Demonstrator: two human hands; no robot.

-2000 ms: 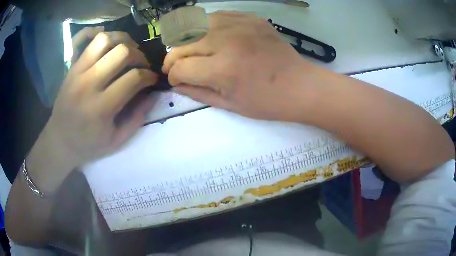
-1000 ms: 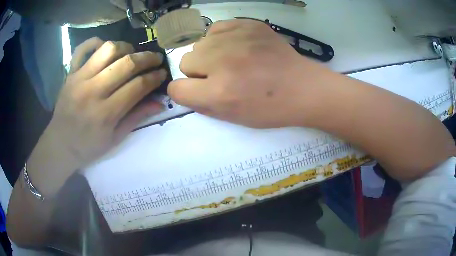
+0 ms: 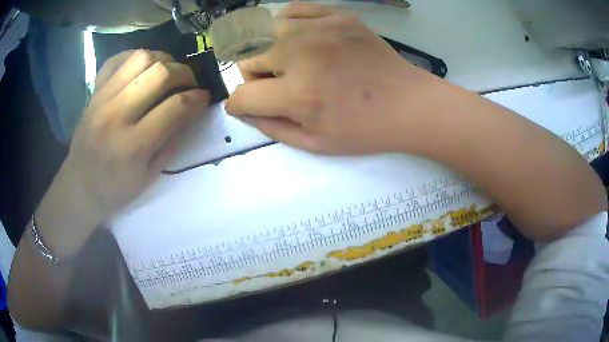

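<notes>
Dark fabric [image 3: 210, 75] lies under the needle area, its right edge showing between my hands. My left hand [image 3: 130, 123] has curled fingers on the fabric, left of the needle; its thumb is mostly hidden. My right hand [image 3: 320, 87] is bent beside the tan ribbed cylinder [image 3: 242, 33], its fingertips close to the fabric's right edge; whether they grip anything is hidden. The machine's needle area [image 3: 200, 25] shows metal parts and a yellow-marked piece, partly behind the cylinder.
Black snips [image 3: 427, 61] lie right of the needle, partly behind my right hand. The white table [image 3: 267, 194] has a printed ruler and worn yellow patches on its front edge. A red-edged dark bin [image 3: 478, 274] is below right. A pale blue hanging object [image 3: 57, 80] is at left.
My right hand has moved up toward the machine and covers more of the snips. My left fingers have drawn slightly left, and more of the fabric's edge shows between the hands.
</notes>
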